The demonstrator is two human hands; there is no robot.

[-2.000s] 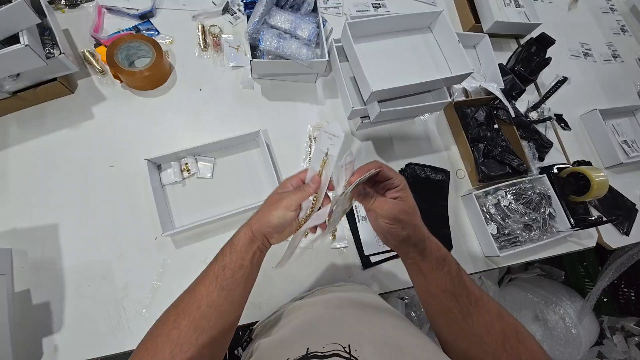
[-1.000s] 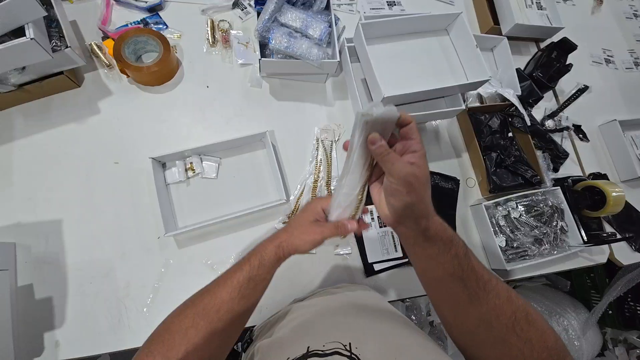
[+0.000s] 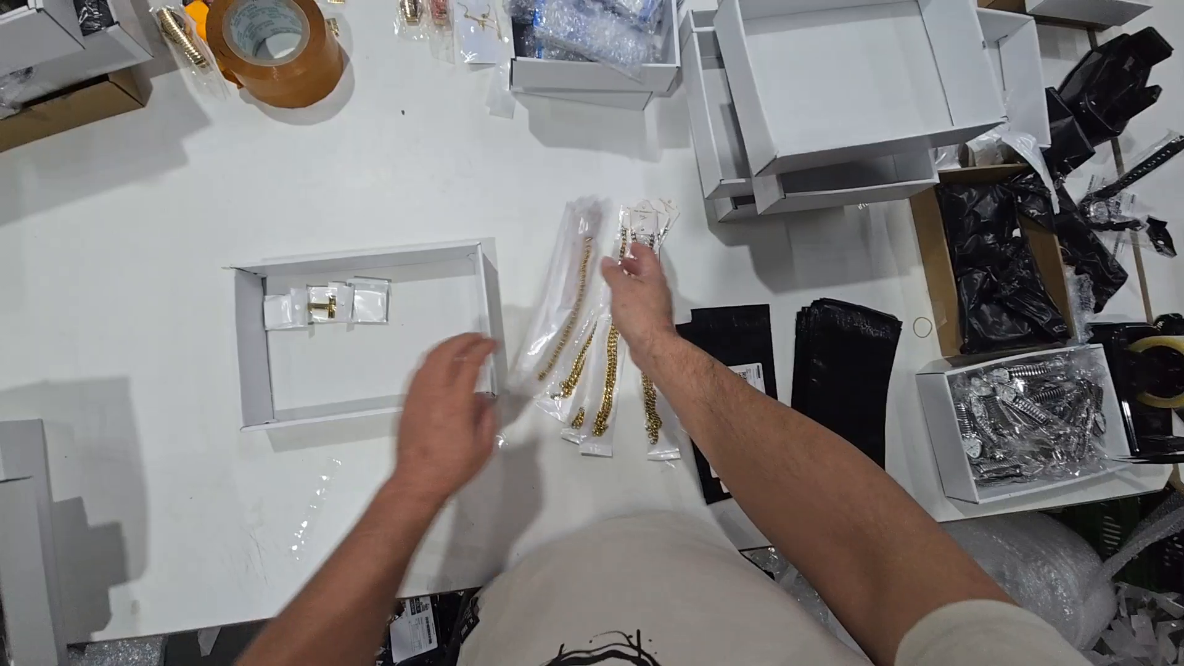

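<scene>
Gold-coloured chains in clear plastic sleeves (image 3: 606, 379) lie fanned out on the white table. My right hand (image 3: 640, 301) is over their upper part, fingers bent; whether it grips a sleeve is hard to tell. Left of the chains, my left hand (image 3: 449, 412), slightly blurred, hovers at the right front corner of a shallow white cardboard box (image 3: 370, 416) with nothing seen in its fingers. Inside that box lie small clear packets (image 3: 370, 301), one with a gold-coloured piece. Black plastic mailing bags (image 3: 844, 379) lie right of my right forearm, one partly beneath it.
Stacked white box trays (image 3: 856, 83) stand at the back right. Beyond the bags are a box of black packets (image 3: 999, 268) and a box of bagged metal bands (image 3: 1031, 416). A brown tape roll (image 3: 277, 55) and a box of bubble-wrapped items (image 3: 592, 65) are at the back.
The sleeved chains that both hands held up are now on the table. My left hand has moved left and come away from them; my right hand has come down over the chains.
</scene>
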